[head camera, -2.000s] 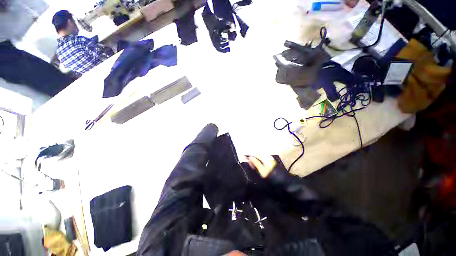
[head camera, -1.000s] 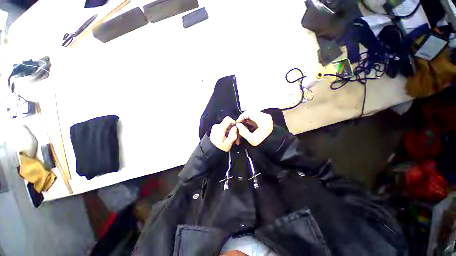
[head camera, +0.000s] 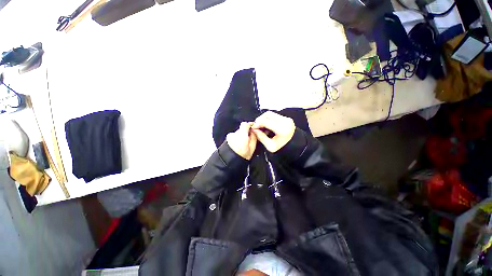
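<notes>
A matt black garment (head camera: 237, 102) lies on the white table at its front edge, under and beyond my hands. My left hand (head camera: 241, 141) and my right hand (head camera: 275, 131) meet at their fingertips over its near part, close to my jacket. The fingers of both hands are pinched together. What lies between the fingertips is too small to tell. A dark cord (head camera: 325, 89) runs from beside the garment, makes a loop on the table and lies near a tangled bundle of cord (head camera: 396, 67) on the right.
A folded black garment (head camera: 94, 145) lies on the left of the table (head camera: 162, 97). Wooden strips (head camera: 54, 156) and mustard cloth (head camera: 28, 173) are at the left end. Grey blocks (head camera: 121, 9) and scissors (head camera: 70, 19) lie at the far side. More mustard cloth (head camera: 458, 78) is at right.
The view has tipped down towards the table's front edge. My right hand has come back to meet my left hand, which was not visible at first. In the last second both have stayed nearly still.
</notes>
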